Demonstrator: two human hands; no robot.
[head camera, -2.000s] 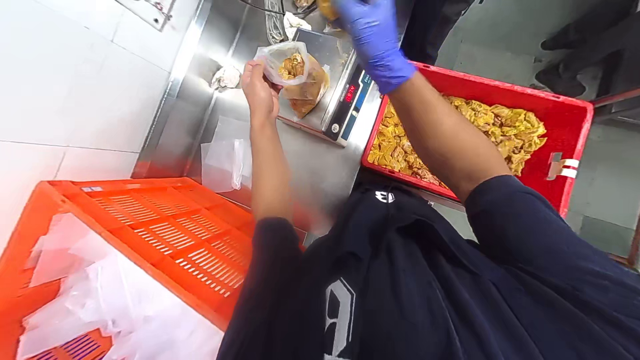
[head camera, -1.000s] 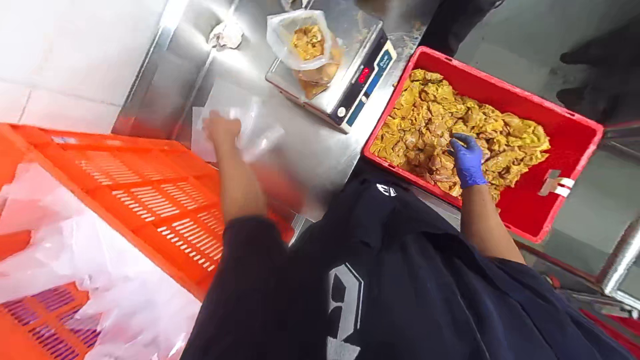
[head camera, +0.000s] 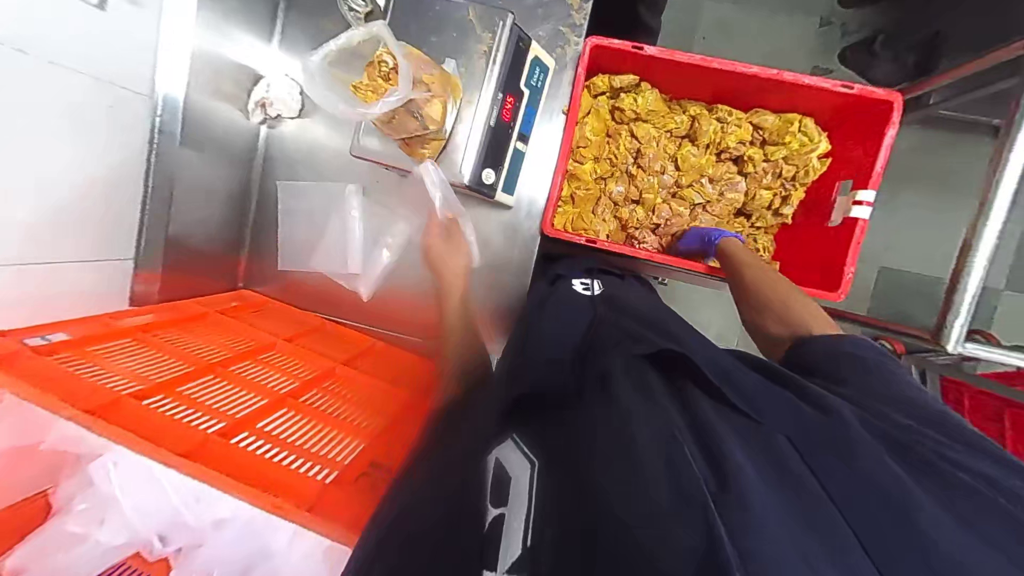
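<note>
My bare left hand (head camera: 448, 244) grips a clear plastic bag (head camera: 445, 200) over the steel counter, just below the digital scale (head camera: 480, 104). An open plastic bag (head camera: 392, 80) partly filled with yellow marinated meat stands on the scale pan. Loose empty plastic bags (head camera: 320, 228) lie flat to the left of my left hand. My right hand (head camera: 704, 242), in a blue glove, reaches into the red crate (head camera: 860, 172) at its near edge and touches the marinated meat pieces (head camera: 688, 160); its fingers are partly hidden among them.
An orange slotted plastic crate (head camera: 240, 384) stands at the lower left, with many plastic bags (head camera: 152, 496) beside its slotted wall. A crumpled whitish lump (head camera: 274, 99) lies on the counter near the wall. Metal rails (head camera: 980, 216) stand at the right.
Two seconds ago my left hand held the filled bag at the scale; it then moved to the empty bags and now lifts one. My right hand went from near the scale into the red crate.
</note>
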